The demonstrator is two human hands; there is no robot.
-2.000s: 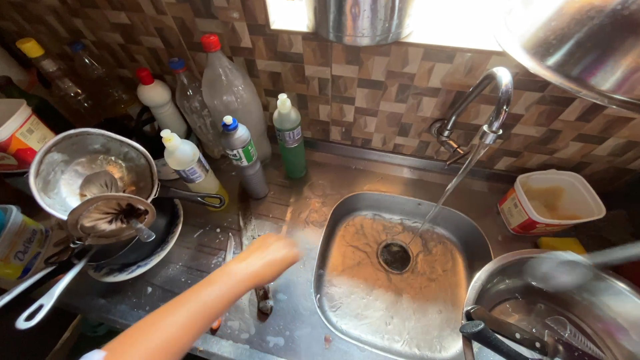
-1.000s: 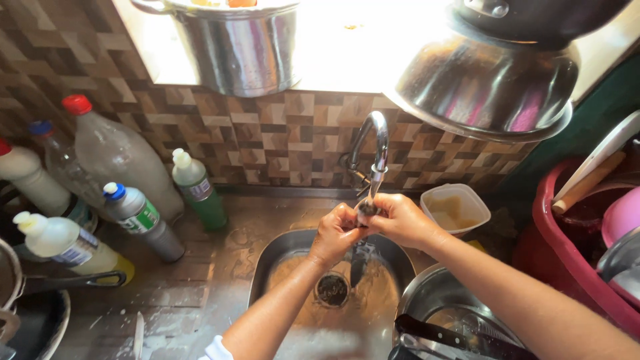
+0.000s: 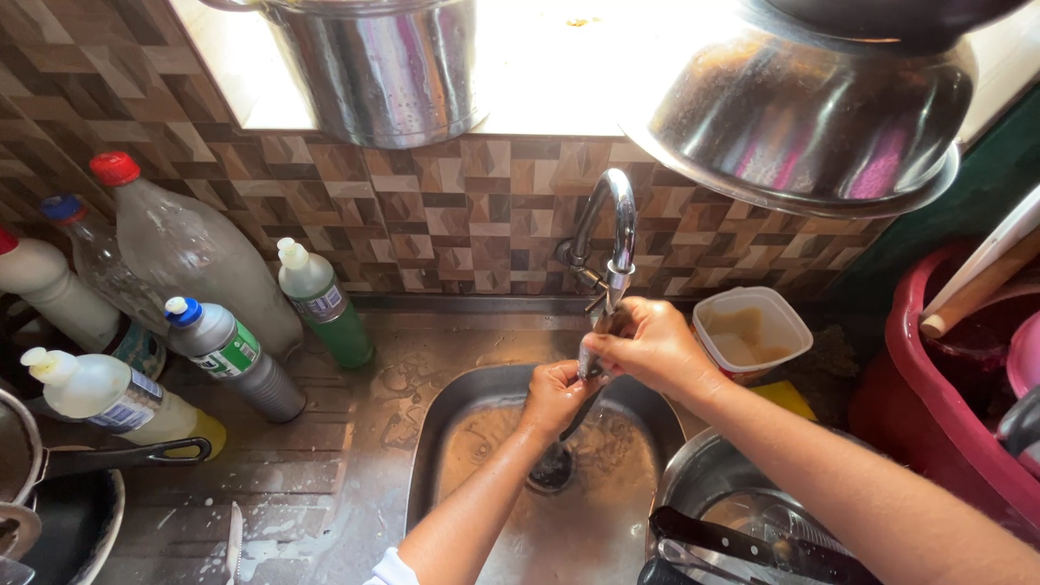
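Both my hands hold one slim, dark and silvery wet utensil [image 3: 587, 361] just under the mouth of the chrome faucet [image 3: 621, 236]. My left hand [image 3: 557, 398] pinches its lower part, and my right hand [image 3: 646, 341] grips it higher up, close to the spout. The fingers cover much of it, so its exact kind cannot be told. Below them lies the steel sink basin [image 3: 520, 520] with shallow water and a dark drain [image 3: 552, 467]. A serrated table knife [image 3: 235, 540] rests on the wet drainboard at left.
Detergent bottles [image 3: 325, 313] and a large plastic bottle [image 3: 199, 252] stand left. At right are a plastic tub [image 3: 751, 329], a yellow sponge [image 3: 784, 400], a steel bowl [image 3: 691, 463] with a black-handled knife [image 3: 715, 536] and a red basin [image 3: 918, 357]. A pot [image 3: 390, 73] and upturned bowl [image 3: 812, 114] overhang the wall.
Two seconds ago one hand was over the drainboard left of the sink; both hands are now at the faucet. Since one second ago they have stayed there, holding the utensil. The view has shifted right.
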